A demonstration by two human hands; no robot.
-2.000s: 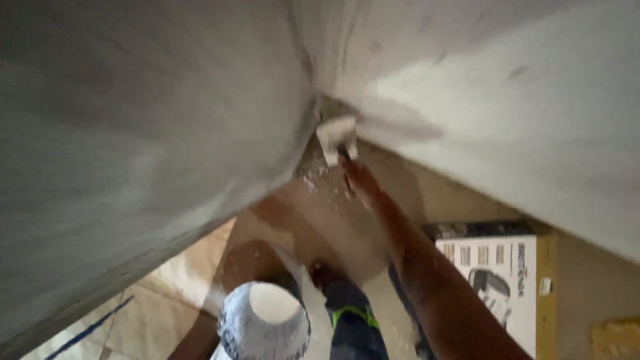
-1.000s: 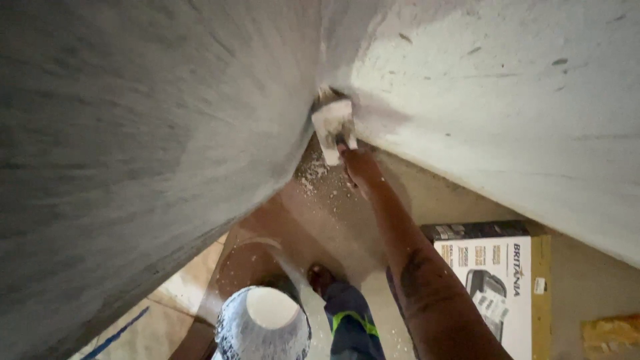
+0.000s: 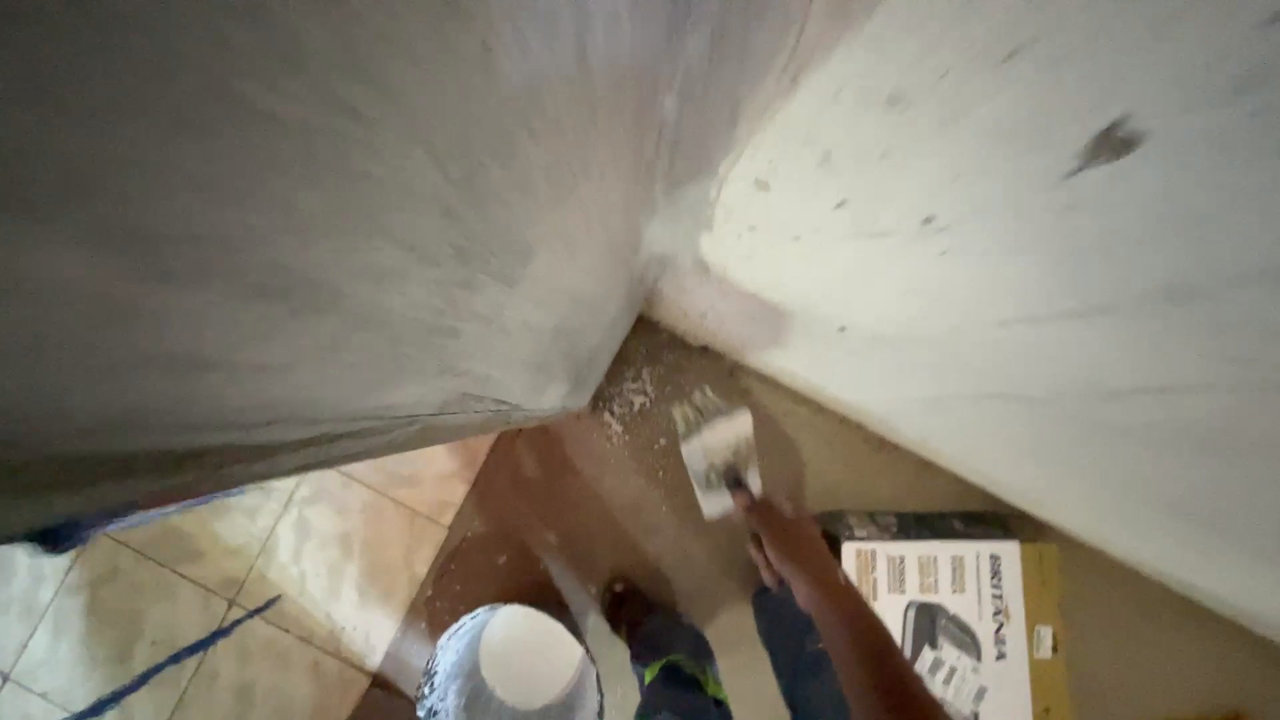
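Observation:
My right hand [image 3: 785,540] is closed around the dark handle of a wide, flat paintbrush [image 3: 720,450] with a pale body. The brush is above the brown floor, apart from the corner where the grey left wall [image 3: 400,220] and the whitish right wall [image 3: 950,240] meet. Damp-looking patches mark the walls near that corner. A bucket [image 3: 450,665] splashed with white stands at the bottom, with a round pale surface [image 3: 530,655] inside. My left hand cannot be seen.
White specks [image 3: 630,390] lie on the floor by the corner. A printed cardboard box [image 3: 940,620] lies along the right wall. My shod foot [image 3: 620,605] is beside the bucket. Tiles [image 3: 320,560] with a blue strip [image 3: 180,655] cover the lower left.
My right hand has moved the brush down and to the right, off the wall corner where it was a second ago. The view has shifted somewhat.

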